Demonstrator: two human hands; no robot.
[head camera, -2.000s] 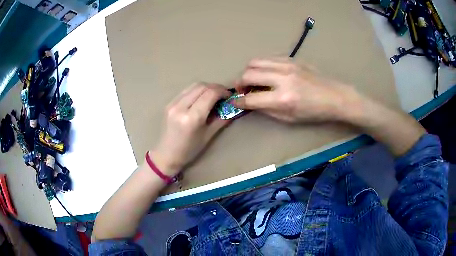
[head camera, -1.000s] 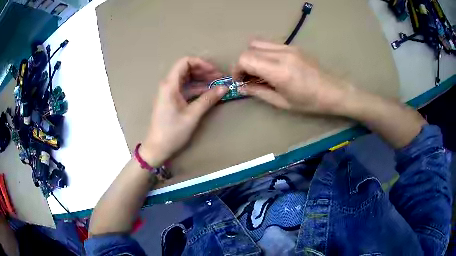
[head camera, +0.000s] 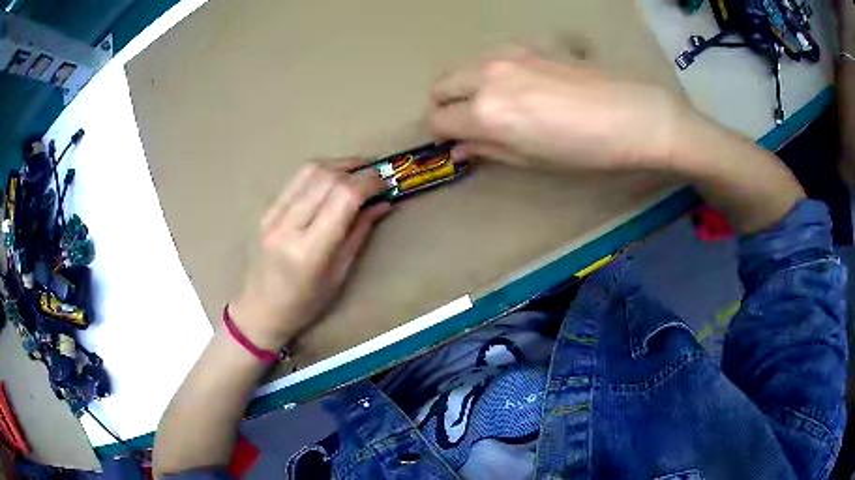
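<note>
A black lower housing (head camera: 412, 199) lies open between my hands over the brown mat. A yellow battery (head camera: 427, 176) with thin red and yellow wires shows inside it. A small part of the green circuit board (head camera: 391, 189) shows at its left end, mostly under my fingers. My left hand (head camera: 314, 234) grips the housing's left end. My right hand (head camera: 534, 108) is at the right end, its thumb touching the housing; its fingers are blurred. The cable tail is mostly hidden by my right hand.
The brown cardboard mat (head camera: 309, 94) lies on white sheeting (head camera: 122, 234). A pile of open subassemblies (head camera: 61, 309) lies at the left, another pile (head camera: 764, 23) at the upper right. The green bench edge (head camera: 525, 289) runs close to my body.
The housing has turned so that the battery and wires show, where the circuit board was uppermost before. My left hand now covers the left end. The whole view has shifted.
</note>
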